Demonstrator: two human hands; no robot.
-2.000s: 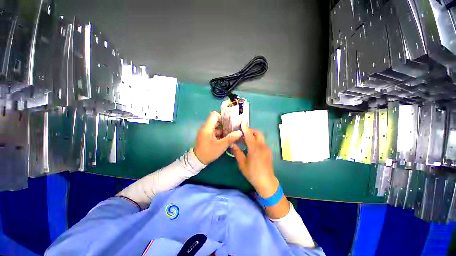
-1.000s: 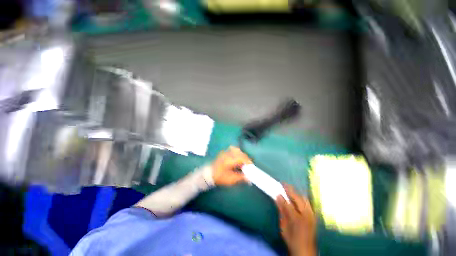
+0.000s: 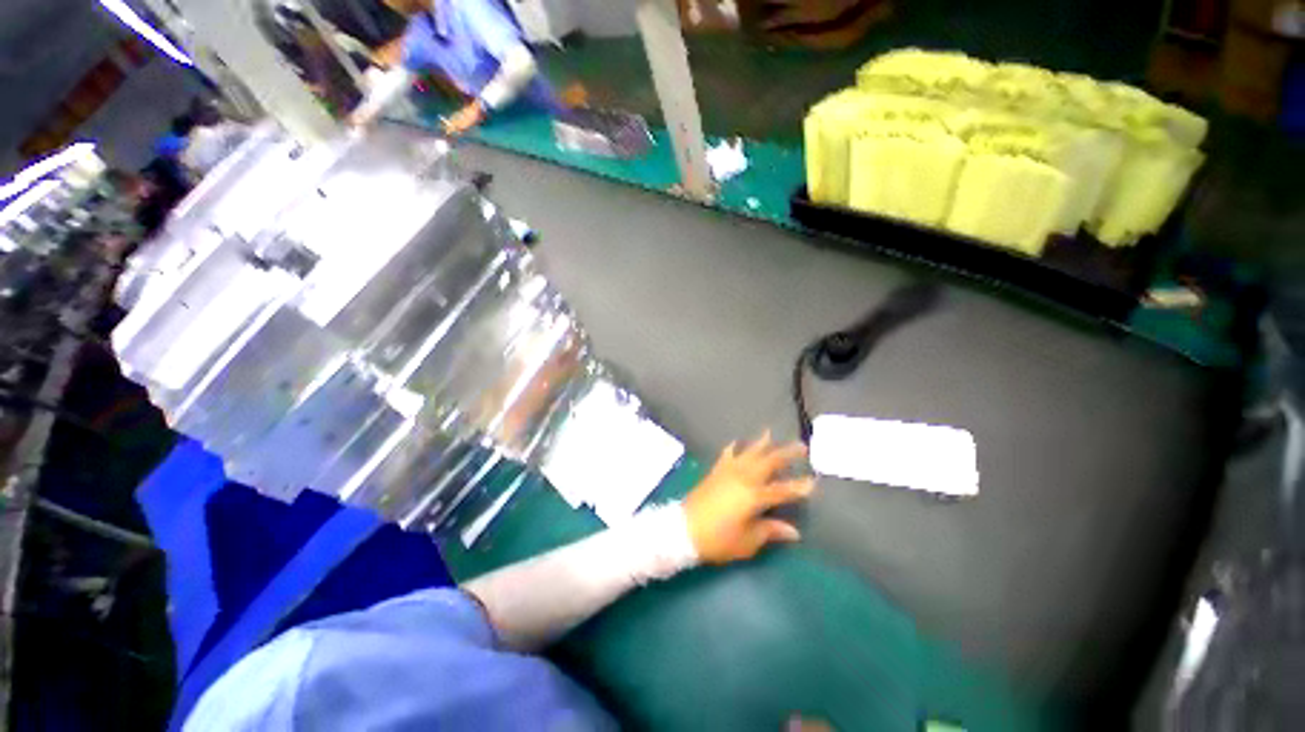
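The power adapter assembly (image 3: 895, 455) lies on the dark grey conveyor belt as a plain white bar. Its black cord (image 3: 844, 352) runs up from its left end and lies on the belt beyond it, blurred at its far part. My left hand (image 3: 747, 501) is open with its fingers spread, just left of the white bar and not holding it. My right hand is not clearly in view; only a small skin-coloured bit shows at the bottom edge.
Shiny metal shields (image 3: 358, 329) stand in a tall stack on the left, with white-faced pieces (image 3: 613, 455) at its inner edge. Yellow sheets (image 3: 1002, 150) stand in a black tray (image 3: 988, 269) across the belt. Another worker (image 3: 472, 57) is at the far side.
The white bar has moved from between my hands onto the belt, with its cord. My left hand has let go and opened. My right hand has dropped almost out of view. The view has turned left and up.
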